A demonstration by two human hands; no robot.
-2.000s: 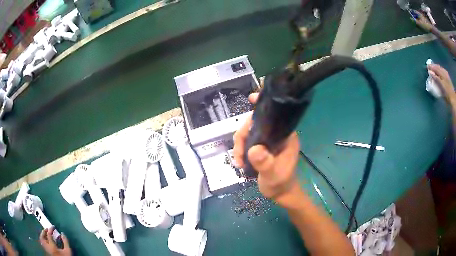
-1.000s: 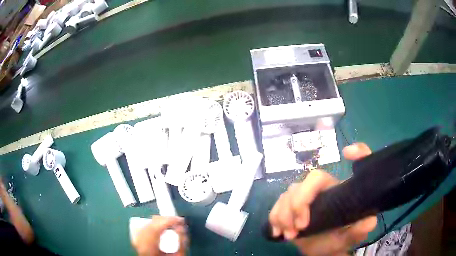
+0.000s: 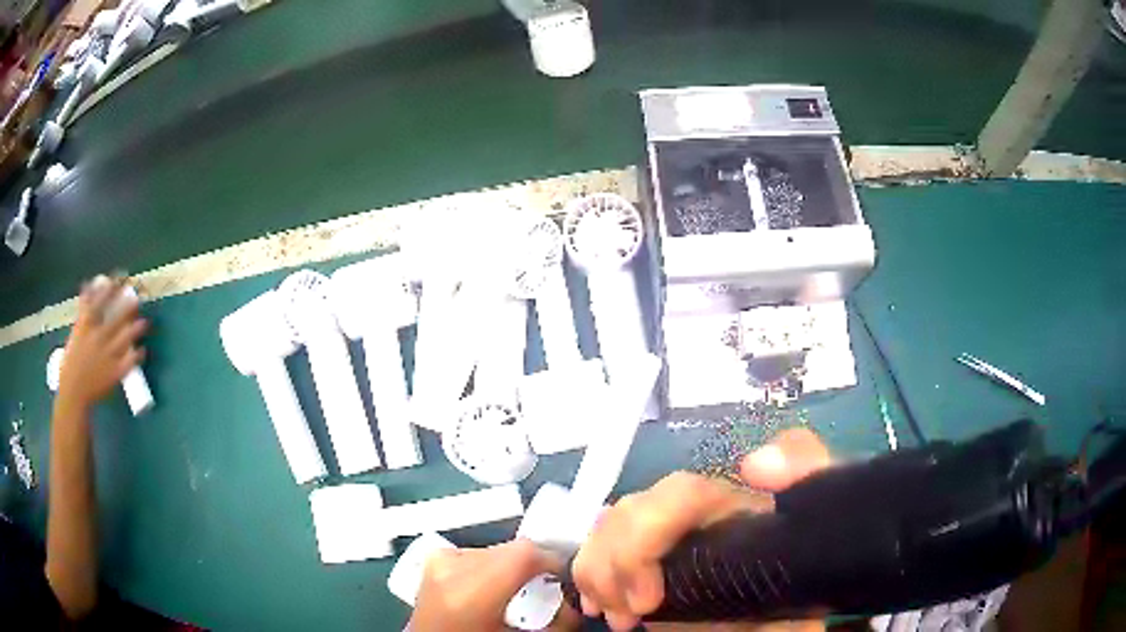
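My left hand [image 3: 475, 586], at the bottom edge, grips a white handheld fan [image 3: 420, 562]; a round white end [image 3: 533, 602] shows beside the fingers. My right hand [image 3: 673, 537] is wrapped around the black electric screwdriver [image 3: 864, 531], which lies nearly level. Its front end is at the fan in my left hand; the tip is hidden by my fingers. Several white fans [image 3: 290, 407] lie in a row left of the grey-white screw feeder [image 3: 766, 266]. One fan [image 3: 457, 510] lies crosswise in front of them. Spilled screws [image 3: 735, 438] lie before the feeder.
Another person's hand [image 3: 99, 346] is on a white fan at the left. Silver tweezers [image 3: 1000, 378] lie right of the feeder. A white fan [image 3: 562, 40] is on the dark green conveyor [image 3: 371, 124]. A post [image 3: 1050, 87] stands at the back right. A dark cord [image 3: 889, 370] runs beside the feeder.
My left hand has moved right with its fan and meets the screwdriver, which has moved left. A fan now lies crosswise before the row. Another person's hand has reached the fans at left.
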